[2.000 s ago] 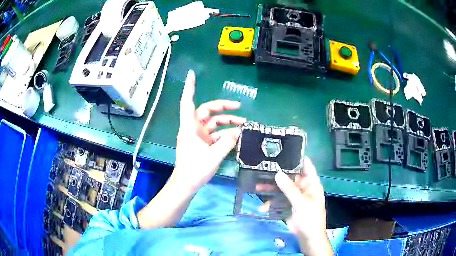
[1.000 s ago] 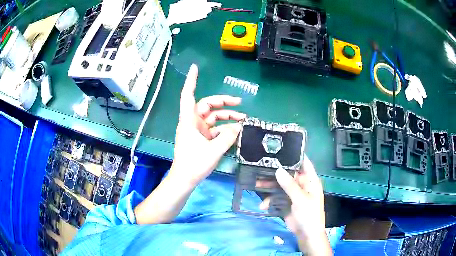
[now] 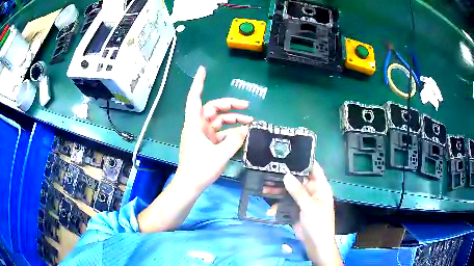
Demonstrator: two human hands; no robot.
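Note:
A black-grey housing (image 3: 260, 150) is held above the bench's front edge, its broad section with the hexagonal hole up and its windowed section toward me. My right hand (image 3: 311, 200) grips its right side, thumb on the front near the middle. My left hand (image 3: 210, 137) is at its upper left corner, index finger raised, the other fingers curled and touching or very near the edge. A faint clear film (image 3: 191, 63) seems to be at the raised fingertip. A clear ribbed strip (image 3: 249, 88) lies on the green mat behind the hands.
A white tape dispenser (image 3: 136, 57) stands at left. A black fixture (image 3: 304, 39) holding a housing sits between yellow button boxes (image 3: 246, 35) (image 3: 359, 56). Several housings (image 3: 365, 137) line the right side, with blue cutters, a tape ring (image 3: 401, 80) and white cloth behind. A tote of housings (image 3: 80, 192) is at lower left.
The view has shifted slightly, so bench items sit a little higher and further left. Both hands keep nearly the same hold and pose on the housing.

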